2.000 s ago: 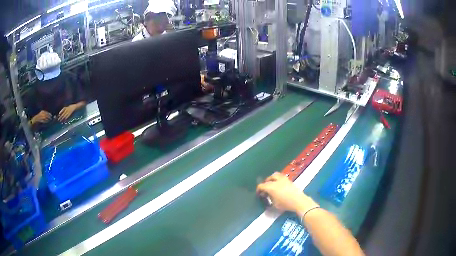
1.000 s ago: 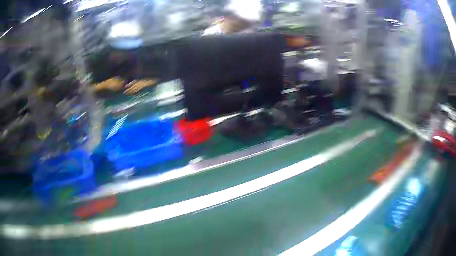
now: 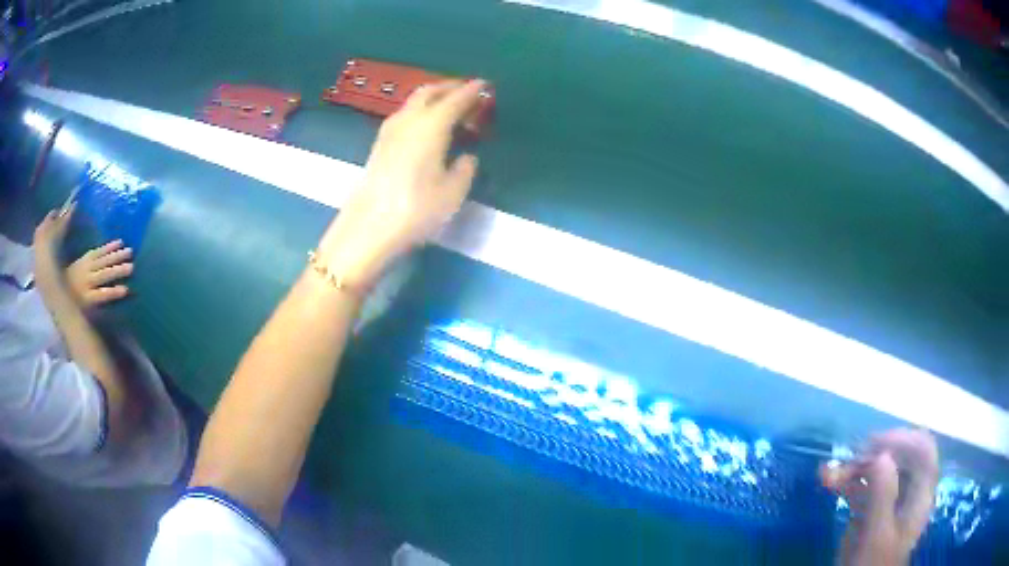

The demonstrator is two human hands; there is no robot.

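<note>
My left hand [image 3: 415, 177], with a thin bracelet at the wrist, is over the right end of a red-brown fixture [image 3: 382, 88] on the green surface; its fingers and thumb are around that end and hide part of it. Small silver-grey round components show in the fixture. My right hand [image 3: 891, 498] is blurred and cut off by the bottom edge at the lower right. It holds slim tweezers [image 3: 808, 448] pointing left. A shiny blue sheet [image 3: 586, 420] with rows of tiny rings lies between my hands, nearer to me.
Another red-brown fixture [image 3: 252, 108] lies to the left of the first. A white strip [image 3: 664, 310] runs lengthwise between the fixtures and the blue sheet. At the left, another person's hands [image 3: 100, 271] are beside a second blue sheet [image 3: 120, 205]. Another white strip [image 3: 763, 61] lies farther off.
The view has swung, and the bins and monitor have left it. Both my hands are now visible, with the left at a fixture. The nearby person's arms and the ringed blue sheet now show.
</note>
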